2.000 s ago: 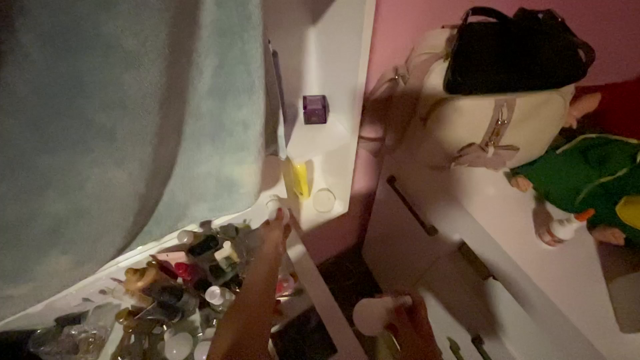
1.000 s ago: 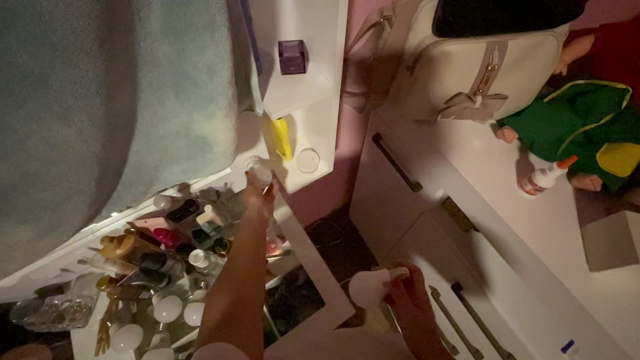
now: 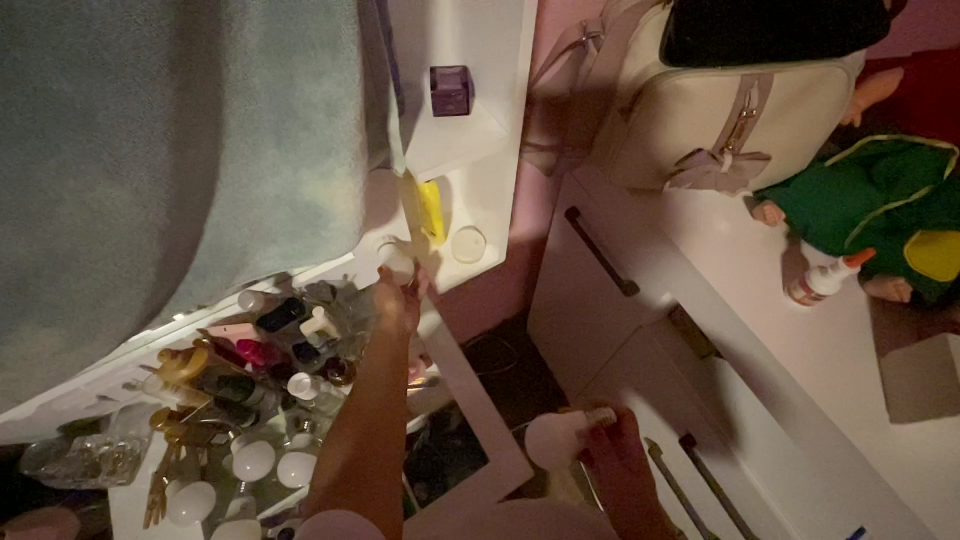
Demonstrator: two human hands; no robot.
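Note:
My left hand [image 3: 403, 292] reaches forward, its fingers around a white, rounded object [image 3: 395, 260], apparently a light bulb, at the corner of the white furniture. Its far side and any socket are hard to make out. Lower right, my right hand [image 3: 611, 442] grips a white globe light bulb [image 3: 551, 441] near its threaded base. Several more white globe bulbs [image 3: 253, 460] are at the lower left, beside crowded bottles and cosmetics [image 3: 259, 352]. Beyond my left hand are a yellow object [image 3: 432, 213] and a round, pale disc [image 3: 469, 244] on the white surface.
A purple glass cube [image 3: 451, 91] stands on the white ledge. A blue-grey cloth [image 3: 285, 135] hangs at the left. On the right, a cream backpack [image 3: 735, 127], a glue bottle [image 3: 825, 279] and a green-clothed doll [image 3: 885, 187] rest above drawers with dark handles [image 3: 601, 251].
My left hand stays at the white, rounded object by the furniture's corner. My right hand still holds the globe bulb. The view has shifted somewhat since two seconds ago.

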